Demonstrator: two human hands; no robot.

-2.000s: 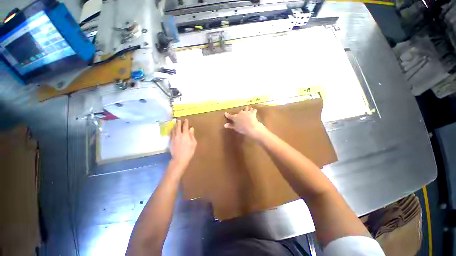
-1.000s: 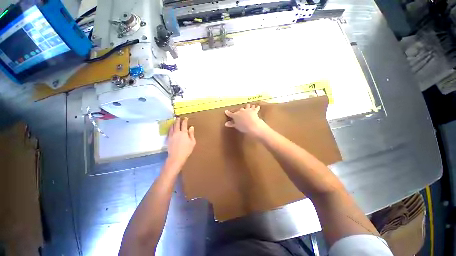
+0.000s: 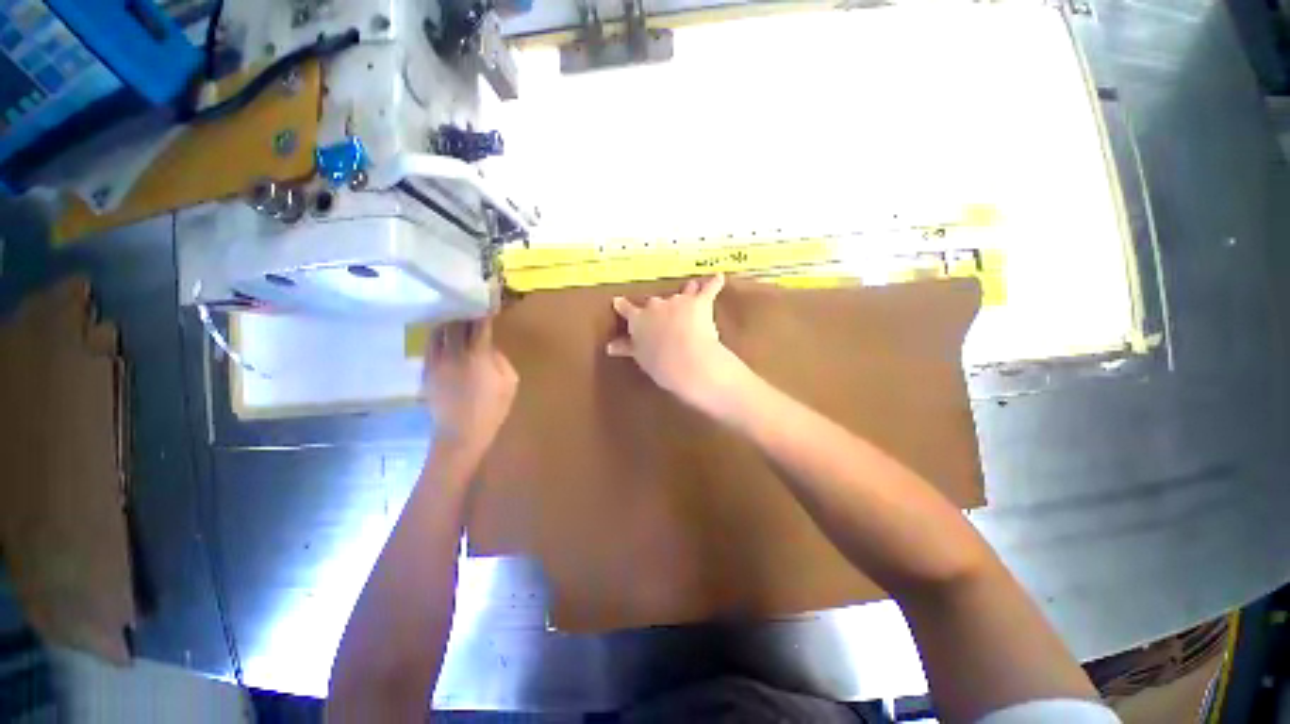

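Observation:
A wide brown bag panel (image 3: pixel 835 424) lies flat, its top edge along the yellow slotted template strip (image 3: pixel 736 262) on the white plate (image 3: pixel 792 127). My right hand (image 3: pixel 672 337) rests on the panel near its top edge, thumb and fingers spread, fingertips by the strip. My left hand (image 3: pixel 467 379) is at the panel's upper left corner, just below the sewing head (image 3: pixel 340 255); its fingers are bent over the edge, and whether they pinch it is hidden.
A blue-framed touchscreen (image 3: pixel 85 71) stands upper left. A grey clamp bracket (image 3: pixel 616 45) is at the plate's back. Stacked brown panels (image 3: pixel 64 467) lie at left. More brown pieces (image 3: pixel 1174 672) sit below the metal table (image 3: pixel 1132 538) at lower right.
The view has moved closer and shifted. My left hand's fingers have gone from stretched out to bent at the panel's corner. My right hand stays on the panel near the strip.

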